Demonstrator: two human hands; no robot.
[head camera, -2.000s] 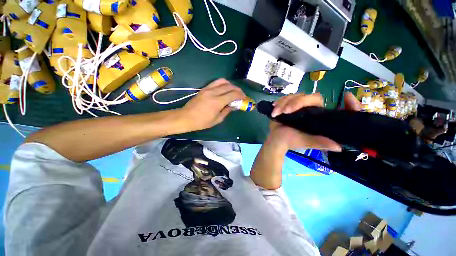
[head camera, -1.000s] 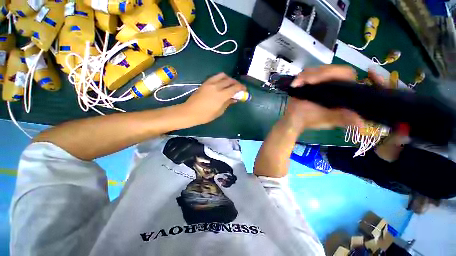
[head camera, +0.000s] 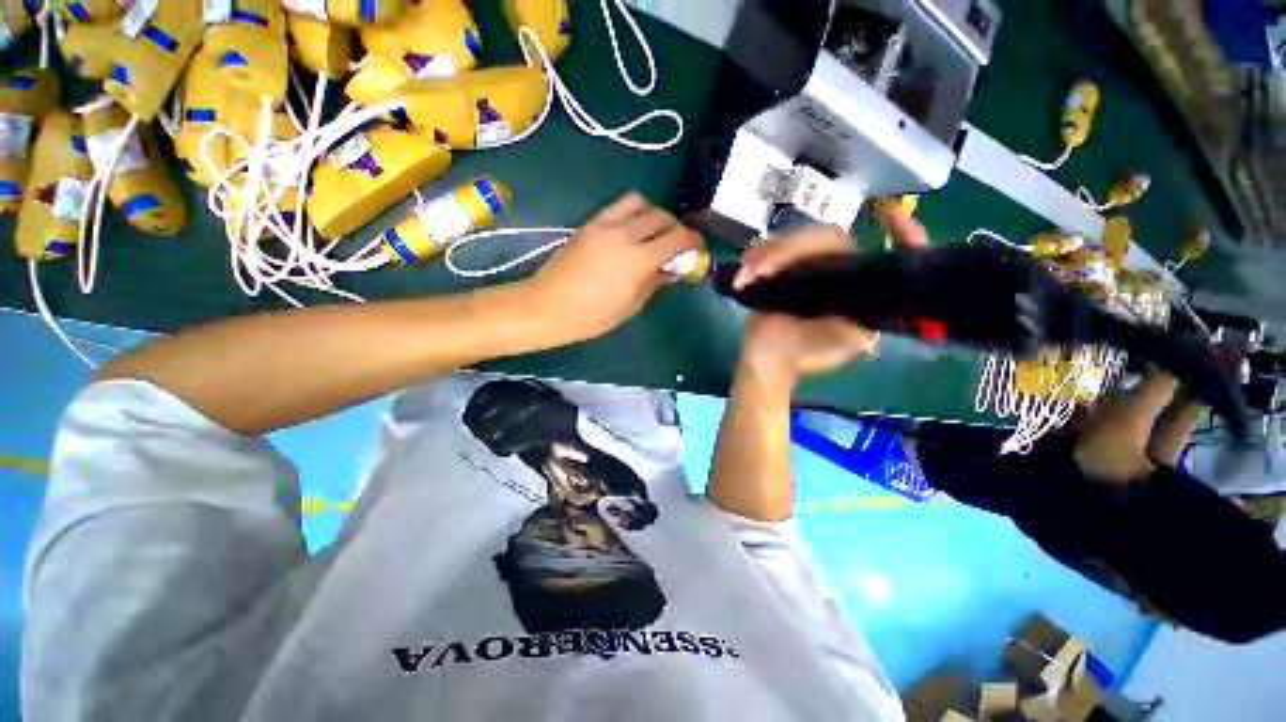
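My left hand is closed around a small yellow unit; only its end with a white patch shows from the fist. A white cord loop trails from the left of my fist. My right hand grips a long black electric screwdriver with a red mark. Its tip is at the end of the unit; whether they touch is hard to tell. The grey screw feeder stands just beyond my right hand.
A heap of yellow units with tangled white cords lies at the left. Single units lie at the upper right. A neighbour's pile and a person's dark sleeve are at the right. Cardboard boxes are on the blue floor.
The screwdriver has moved from the feeder's front plate back left to the end of the unit. My left hand keeps its hold on the unit. The neighbour's arm has shifted.
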